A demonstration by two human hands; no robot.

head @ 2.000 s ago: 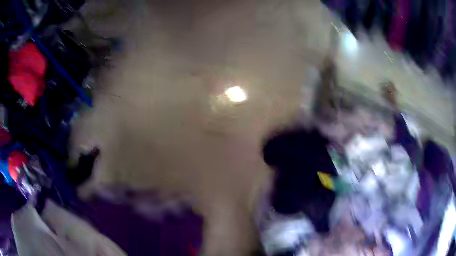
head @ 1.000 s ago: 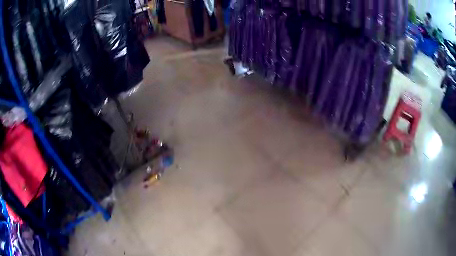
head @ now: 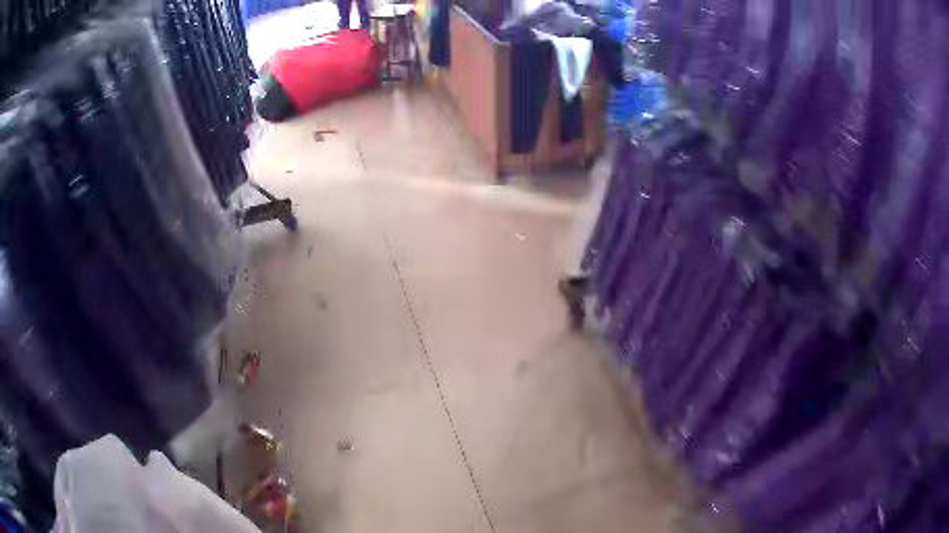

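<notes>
Neither of my hands can be seen. A pale, off-white fabric piece (head: 140, 495) rises into the bottom left corner, cut off by the picture's edge; what holds it is hidden. Long purple garments in shiny film (head: 718, 344) hang on a rack close on the right. Dark garments under clear film (head: 104, 239) hang close on the left, blurred.
A tiled floor aisle (head: 385, 312) runs between the racks, with small scraps (head: 273, 495) along its left side. Rack feet (head: 273, 210) jut into it. Further back are a brown wooden bin (head: 484, 94) with cloth over its edge, a red bundle (head: 333, 71) and a stool (head: 395, 42).
The view has moved forward and turned right, into the aisle between the racks. The purple rack is nearer, the red stool has left the picture, and the red bundle and pale fabric have appeared.
</notes>
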